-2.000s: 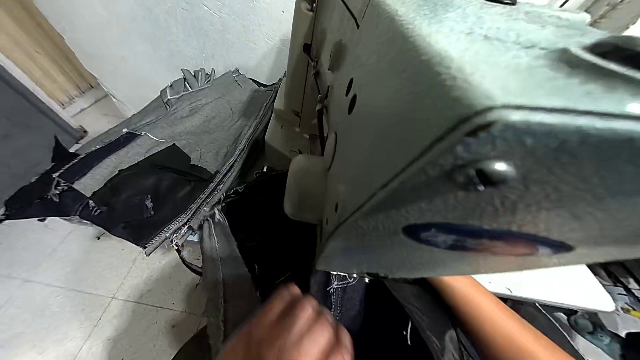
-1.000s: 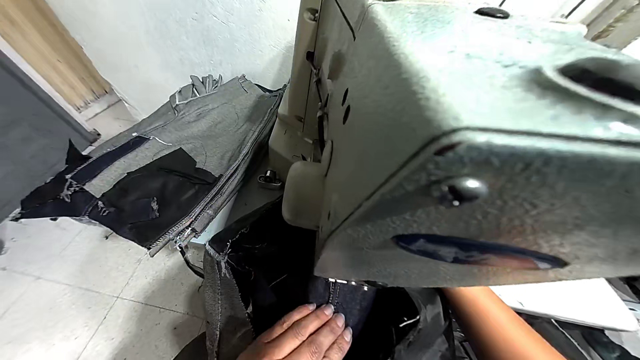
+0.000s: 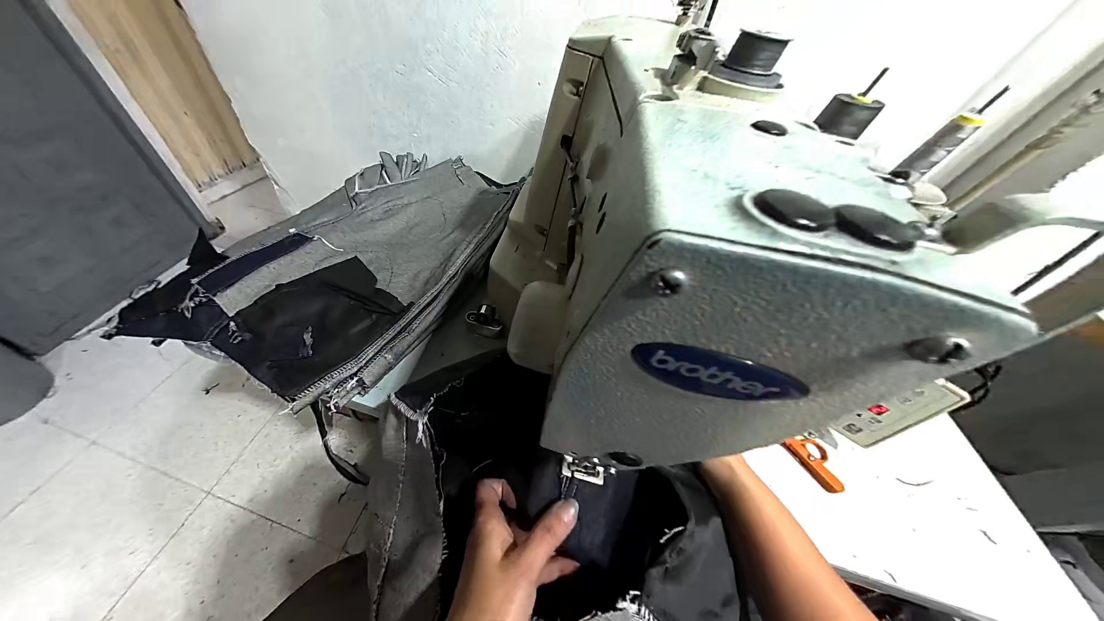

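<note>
My left hand (image 3: pixel 522 543) is at the bottom centre, with its thumb and fingers pinching dark denim cloth (image 3: pixel 595 526) just in front of the presser foot (image 3: pixel 583 469). A line of stitching runs in the cloth between the foot and my thumb. The cloth lies under the head of a Brother industrial sewing machine (image 3: pixel 724 310), and its grey inner side with frayed edges hangs to the left. My right forearm (image 3: pixel 776 535) reaches in from the lower right behind the machine head, which hides my right hand.
A stack of grey and black denim pieces (image 3: pixel 414 224) lies left of the machine, against the wall. Orange-handled thread snips (image 3: pixel 813 466) lie on the white table (image 3: pixel 940 517) at right, below a control panel (image 3: pixel 906 412). Thread spools (image 3: pixel 757 53) stand behind the machine.
My left hand lay flat on the cloth a second ago; now its thumb and fingers pinch it. The view has shifted, showing more of the machine and table.
</note>
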